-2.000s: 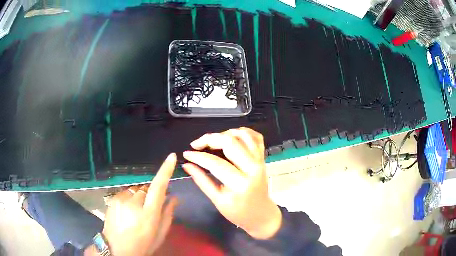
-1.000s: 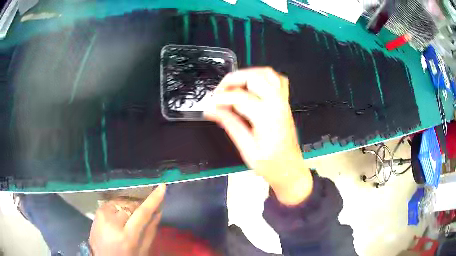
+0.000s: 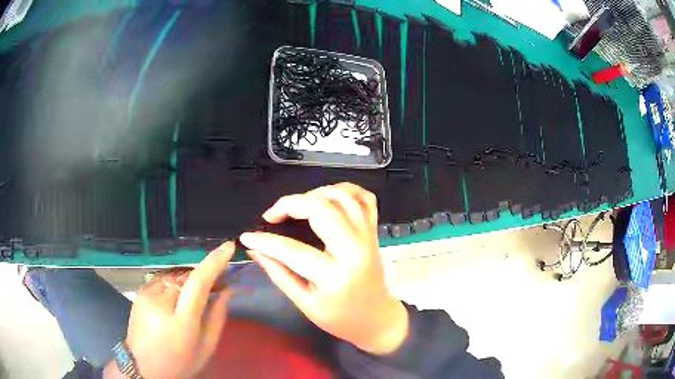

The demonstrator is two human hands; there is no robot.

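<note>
Many flat black straps [image 3: 474,96] lie side by side on the green table covering, with dark end tabs [image 3: 444,220] in a row along the near edge. A clear square box [image 3: 329,160] of tangled black clips [image 3: 318,96] rests on the straps. My right hand [image 3: 326,259] is at the near table edge below the box, thumb and forefinger close together around something small and dark, too small to make out. My left hand [image 3: 174,318] is beside it, its forefinger tip nearly touching the right fingertips. What the left fingers hold cannot be told.
Laid-out thin clips [image 3: 511,157] cross the straps to the right. White papers [image 3: 529,15], a red-ended item [image 3: 610,73] and blue packaging [image 3: 656,118] are at the far right. A wheeled stool base [image 3: 573,248] and blue bins [image 3: 638,244] stand on the pale floor.
My right hand was at the box's near right corner a second ago and has come back down to the near edge. My left forefinger has moved up to meet it.
</note>
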